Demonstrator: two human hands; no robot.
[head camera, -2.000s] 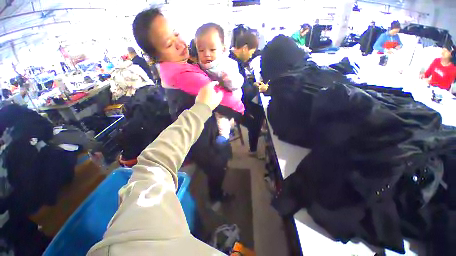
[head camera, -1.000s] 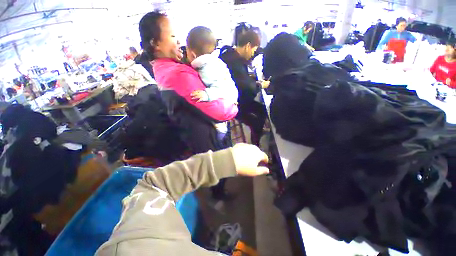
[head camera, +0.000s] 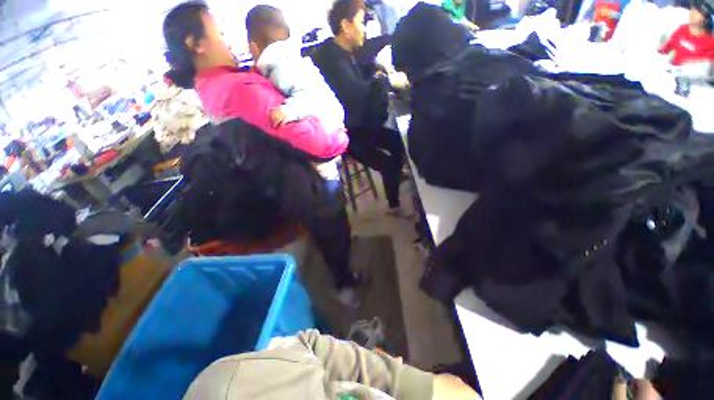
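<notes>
A large heap of black garments (head camera: 540, 180) covers the long white table (head camera: 497, 348) on the right. It has shiny folds and a short row of tiny bright dots. My left arm in a beige sleeve crosses the bottom of the view. My left hand (head camera: 456, 387) is mostly cut off by the bottom edge, so its fingers are hidden. My right hand (head camera: 638, 390) shows only as fingertips at the bottom right, beside dark cloth (head camera: 579, 381). Whether they grip it cannot be told.
A blue plastic bin (head camera: 196, 312) stands at the lower left, with dark garment heaps (head camera: 243, 183) behind and beside it. A person in pink (head camera: 243, 98) holds a baby in the aisle. Another person in black (head camera: 352, 86) sits at the table. More workers are at the back right.
My left arm has come down from reaching towards the person and baby to the bottom edge. My right fingertips have come into view. The view has tilted down and shows more of the bin.
</notes>
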